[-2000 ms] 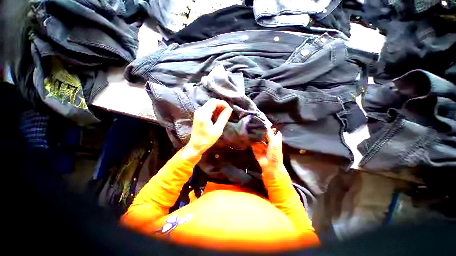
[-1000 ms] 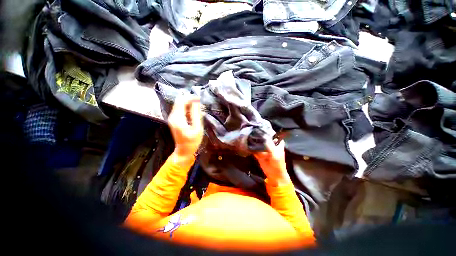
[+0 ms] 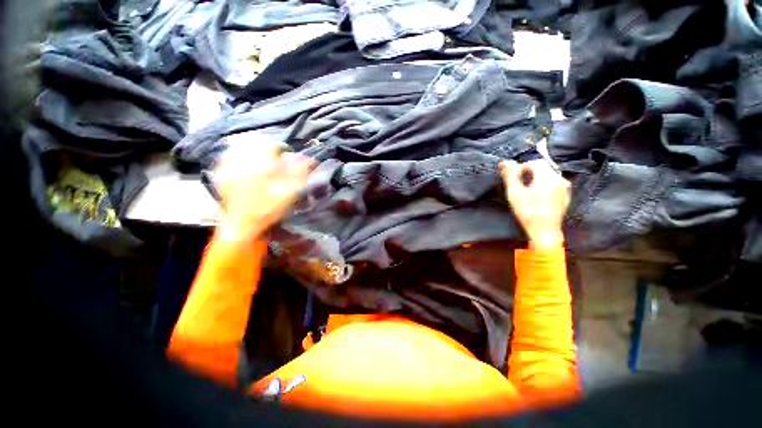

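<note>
A charcoal denim jacket (image 3: pixel 418 205) lies spread at the table's near edge and hangs towards my lap, with a stitched seam running across it. My left hand (image 3: pixel 257 185) is blurred over the jacket's left part; its grip cannot be made out. My right hand (image 3: pixel 536 196) is closed in a fist at the jacket's right end, where the stitched edge runs into it. A small dark spot shows in the fist; I cannot tell if it is a tool. A pale patterned patch (image 3: pixel 337 269) shows on the hanging cloth below my left hand.
More dark jackets lie heaped behind and on both sides, one at the right (image 3: pixel 643 184). A paler denim piece (image 3: pixel 405 33) lies at the back. Yellow patterned cloth (image 3: pixel 82 196) hangs at the left. The whitish table (image 3: pixel 171 196) shows between garments.
The bunched pale cloth between my hands is no longer seen, and the jacket lies flatter. My right hand has moved right and up; my left hand has moved left. The view has shifted.
</note>
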